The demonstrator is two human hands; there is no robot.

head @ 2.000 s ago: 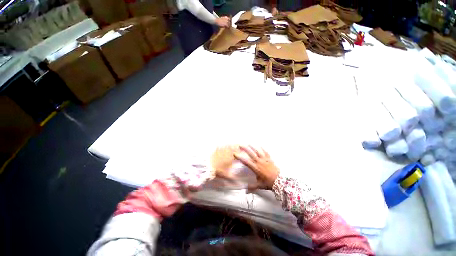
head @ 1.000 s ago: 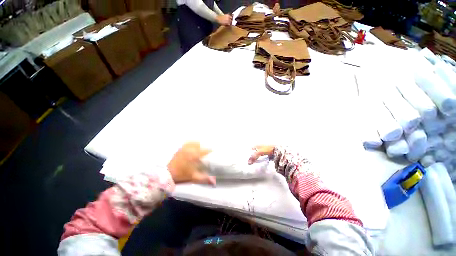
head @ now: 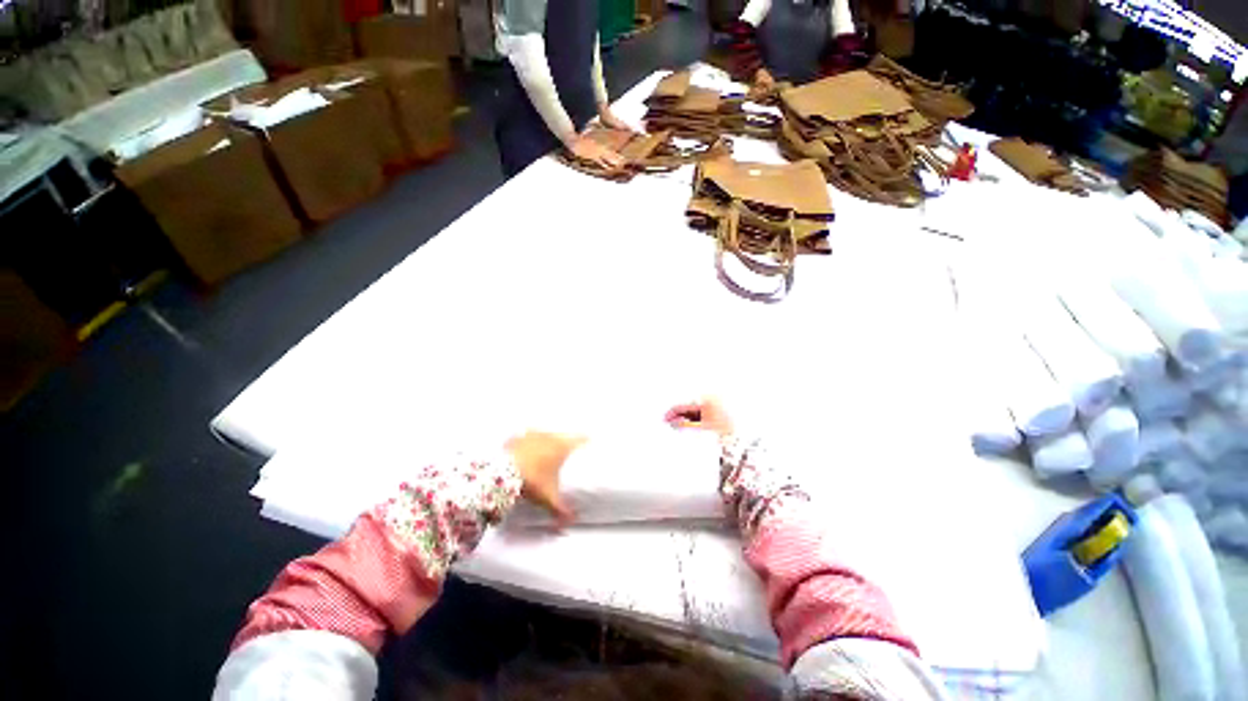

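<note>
A short white paper roll (head: 641,479) lies across the white sheets (head: 623,568) near the table edge in front of me. My left hand (head: 545,474) is at its left end, with fingers and thumb around that end. My right hand (head: 701,415) is at the far side of its right end; the sleeve cuff hides much of this hand, so its grip cannot be told. A blue tape dispenser (head: 1074,559) with a yellow core stands right of the sheets.
White rolls (head: 1068,370) are heaped at the right, with more beside the dispenser. Brown bags (head: 767,199) with looped handles lie at the far side, near a small red thing (head: 964,162). Two people are at the far table edge. Large brown cartons (head: 212,199) stand at the left.
The paper now shows as a clearer, thicker roll between my hands. My left hand has moved slightly right to its end. The view has tilted up a little, and a second person shows at the far side.
</note>
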